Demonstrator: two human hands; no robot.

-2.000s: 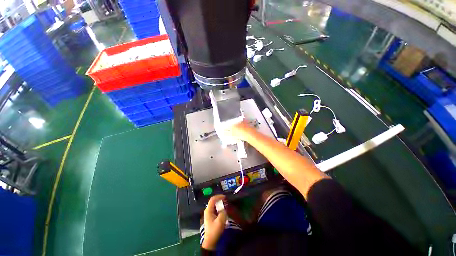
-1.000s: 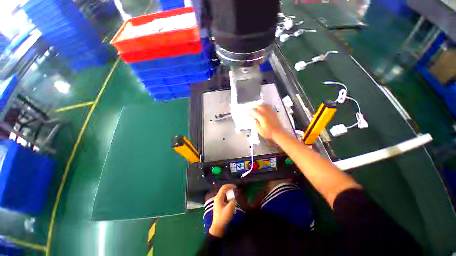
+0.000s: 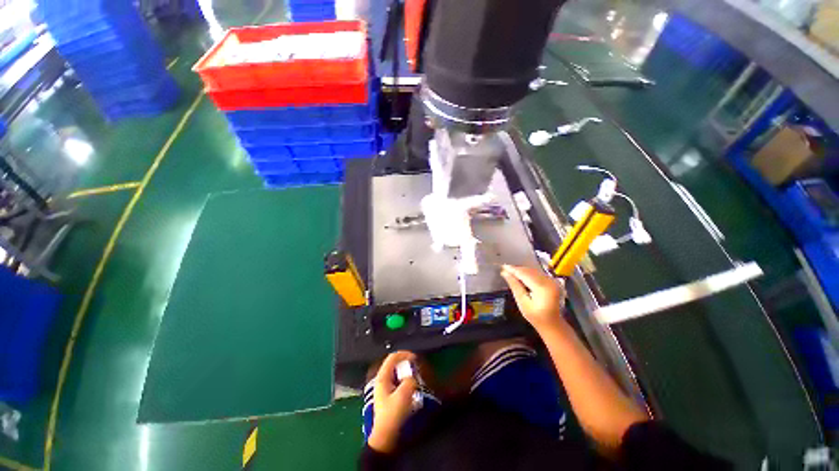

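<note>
The white fixture (image 3: 448, 221) stands at the middle of the silver base plate (image 3: 400, 267), under the silver horn (image 3: 474, 166). A white corded unit (image 3: 470, 257) sits at the fixture's front, its thin cable hanging over the front panel. My right hand (image 3: 536, 292) is above the plate's front right corner, apart from the fixture, fingers partly extended, with nothing visible in it. My left hand (image 3: 396, 390) is low in front of the machine, over my lap, and holds a small white piece (image 3: 404, 370) between thumb and fingers.
Yellow-and-black posts (image 3: 345, 278) flank the plate. A green button (image 3: 395, 321) and a red button (image 3: 463, 315) are on the front panel. Right, corded units (image 3: 640, 232) and a white bar (image 3: 681, 292) lie on the conveyor. A red crate (image 3: 290, 69) tops blue crates (image 3: 313, 138) behind left.
My right hand has left the fixture and moved toward me and to the right. My left hand still holds the white piece. The camera view has shifted.
</note>
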